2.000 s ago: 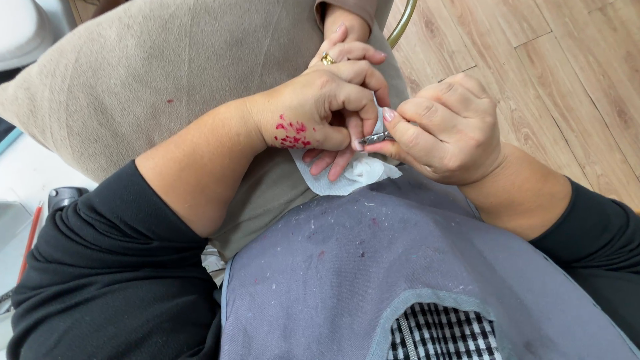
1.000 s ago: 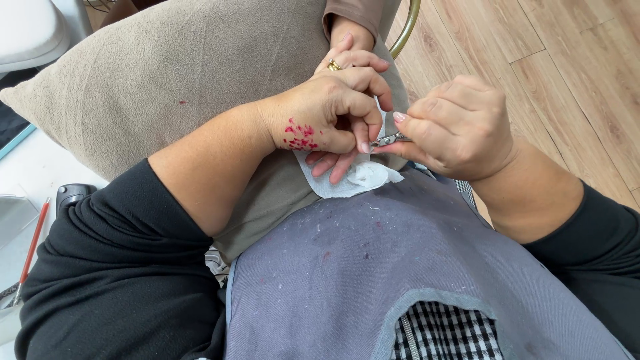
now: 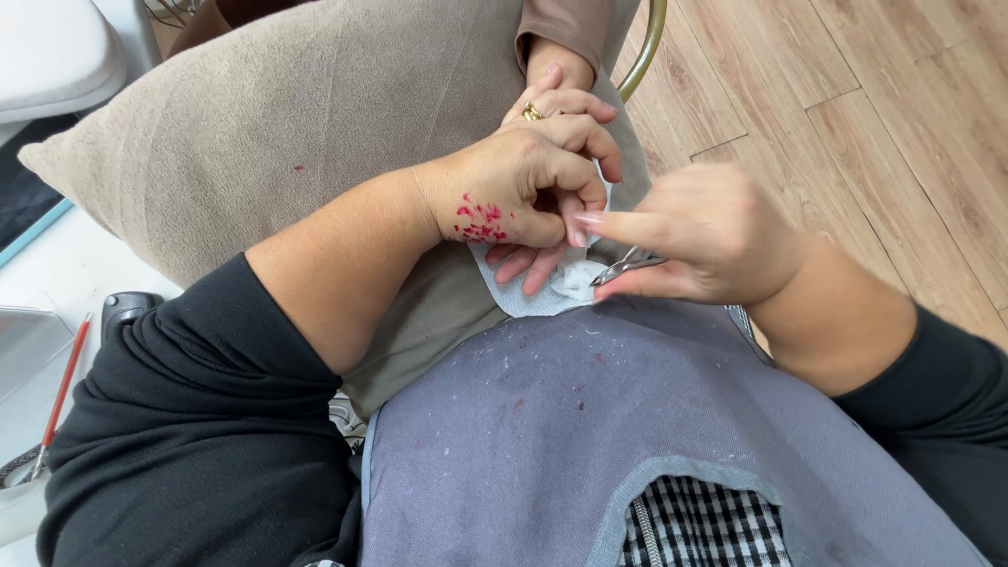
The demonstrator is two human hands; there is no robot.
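Observation:
My left hand [image 3: 512,189], with red smears near the wrist, is closed around a finger of another person's hand [image 3: 539,268]. That hand lies palm partly hidden on a white paper towel [image 3: 512,299] over a beige cushion [image 3: 315,102]. My right hand [image 3: 701,236] holds metal cuticle nippers [image 3: 626,266] between thumb and fingers, their jaws pointing left by a crumpled white wad [image 3: 575,279]. The index fingertip of my right hand is at the held finger. A second hand of the other person, with a gold ring [image 3: 531,112], rests just above my left hand.
A grey apron [image 3: 504,441] covers my lap. At the left, a white table [image 3: 118,252] bears a red-handled brush [image 3: 67,382], a dark device [image 3: 130,307] and a clear container [image 3: 24,346]. A brass-coloured curved rail [image 3: 650,51] stands beyond the cushion, above the wooden floor [image 3: 795,118].
The nippers have moved away from the held finger, down toward the crumpled wad, and my right index finger has extended to that finger. My left hand keeps its hold.

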